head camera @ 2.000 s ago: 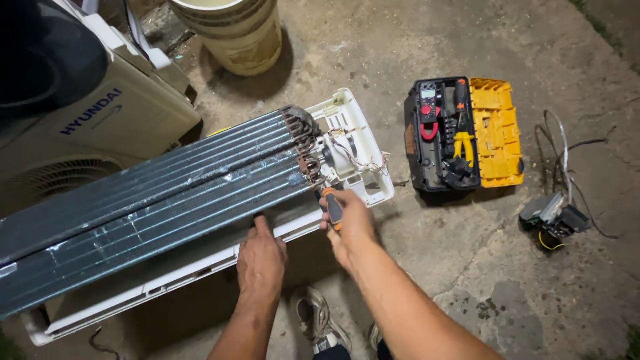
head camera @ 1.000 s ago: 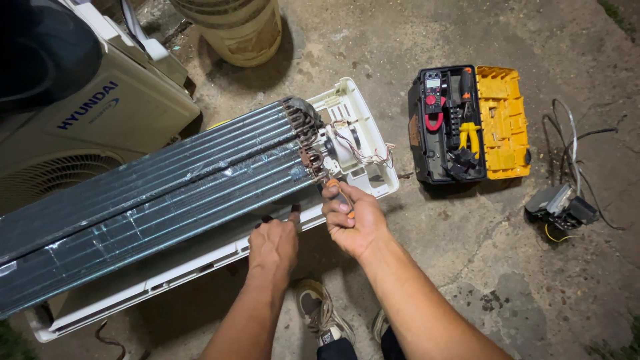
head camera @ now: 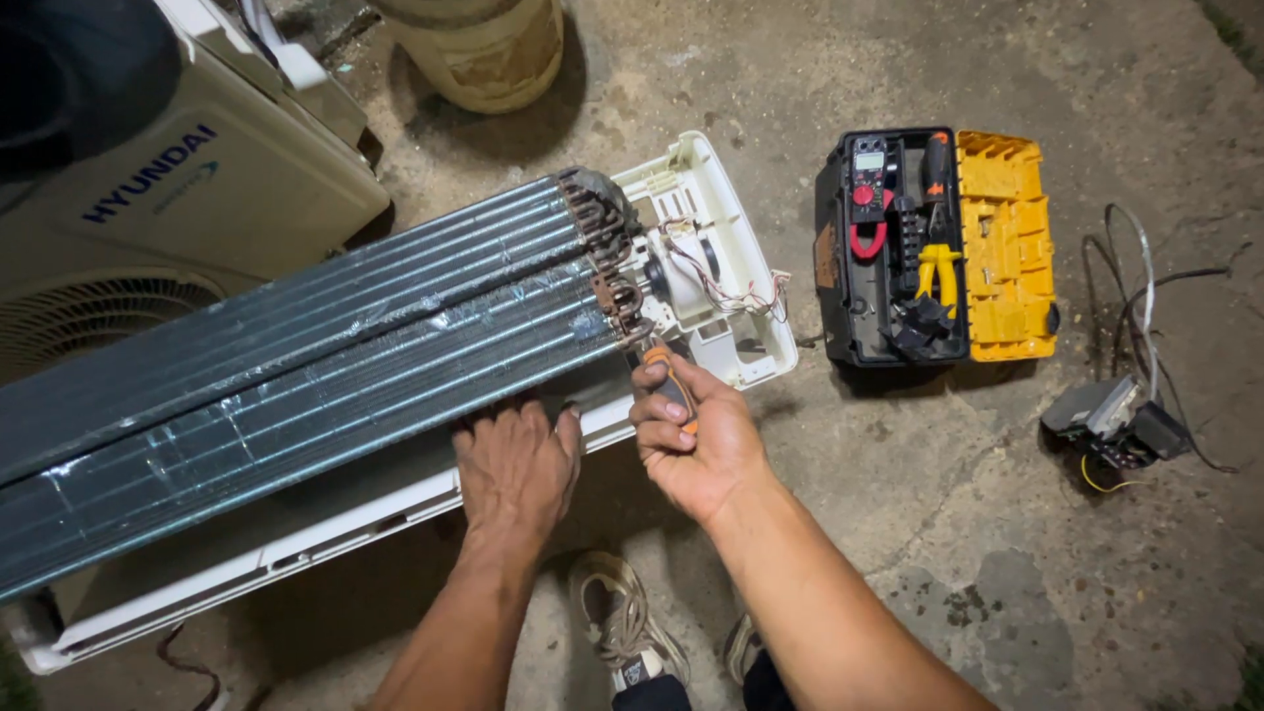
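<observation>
My right hand (head camera: 691, 425) grips a screwdriver with an orange and grey handle (head camera: 671, 387). Its tip meets the lower right end of a finned evaporator coil (head camera: 326, 346), just under the copper U-bends (head camera: 614, 286). The coil lies over the white plastic chassis (head camera: 731, 247) of an indoor air-conditioner unit. Against the coil's lower edge is my left hand (head camera: 518, 464), its fingertips partly hidden beneath; whether they grip the coil cannot be told. A white motor housing (head camera: 681, 275) with loose thin wires (head camera: 741, 296) sits at the chassis's right end.
An open toolbox (head camera: 839, 296) with a yellow lid (head camera: 1007, 257) holds a clamp meter (head camera: 869, 188) and yellow-handled pliers (head camera: 938, 276). Farther right lies an electrical part with cables (head camera: 1116, 420). An outdoor unit (head camera: 227, 188) and a bucket (head camera: 484, 49) stand at the upper left.
My right hand has turned around the screwdriver handle, which shows more plainly now than one second ago. My left hand remains at the coil's lower edge.
</observation>
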